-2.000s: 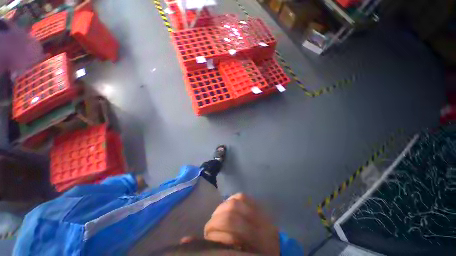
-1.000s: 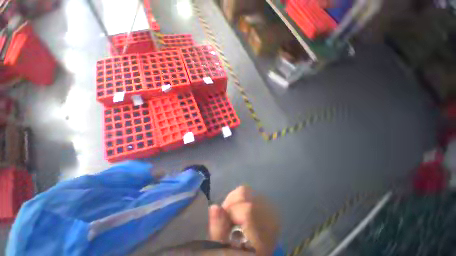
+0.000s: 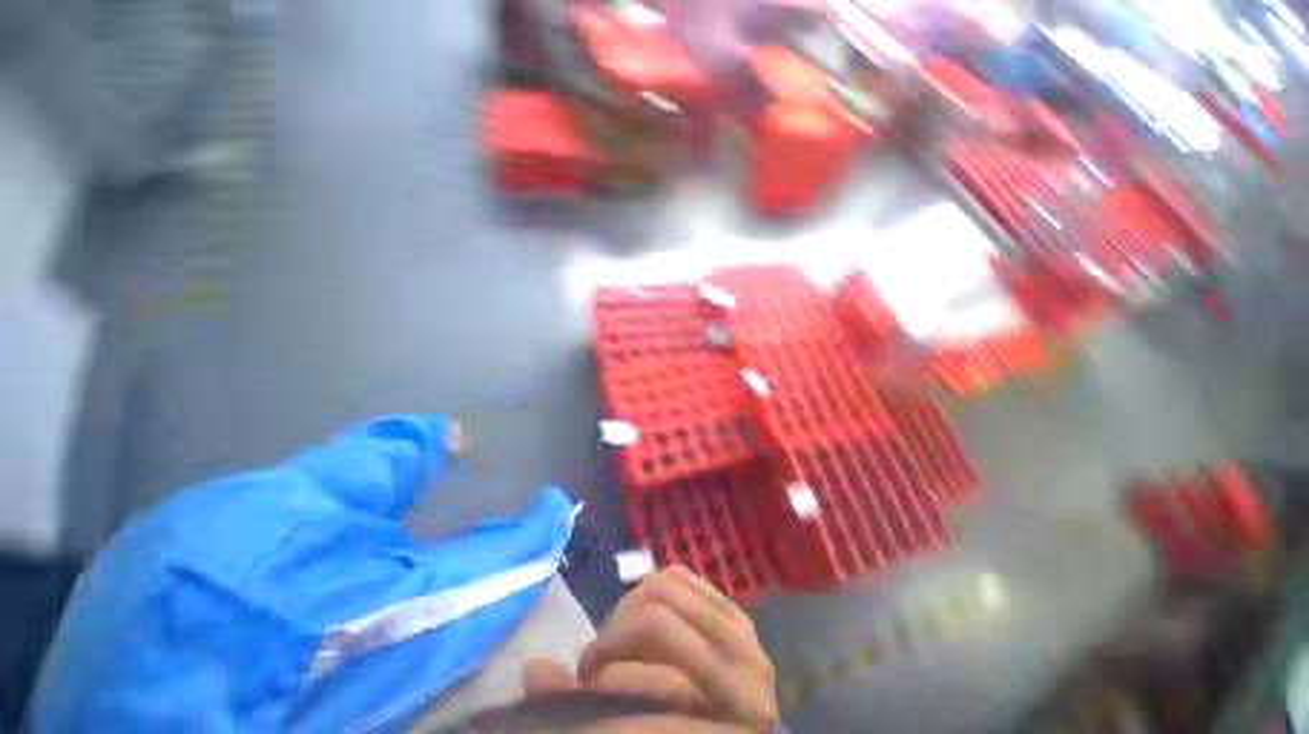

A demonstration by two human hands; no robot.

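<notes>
My right hand (image 3: 678, 648) is at the bottom centre, close to the camera, with its fingers curled into a fist and no object seen in it. My left hand (image 3: 455, 437) is only a small blurred bit at the end of the blue sleeve, and its fingers cannot be made out. Stacked red grid trays (image 3: 689, 402) with many small pockets and white labels stand on the floor just beyond my right hand. Neither hand is seen touching them. What the pockets hold is too blurred to tell.
A white surface (image 3: 940, 273) stands behind the stacks. More red trays (image 3: 538, 141) are at the top and a red item (image 3: 1203, 519) is at the right, all blurred. Yellow-black floor tape (image 3: 904, 631) runs at the lower right. Grey floor (image 3: 388, 273) lies at the left.
The view has swung round, and the tray stacks now appear further right and turned. My right hand is still low and centre, its fingers more tightly curled. My left arm is still at the left.
</notes>
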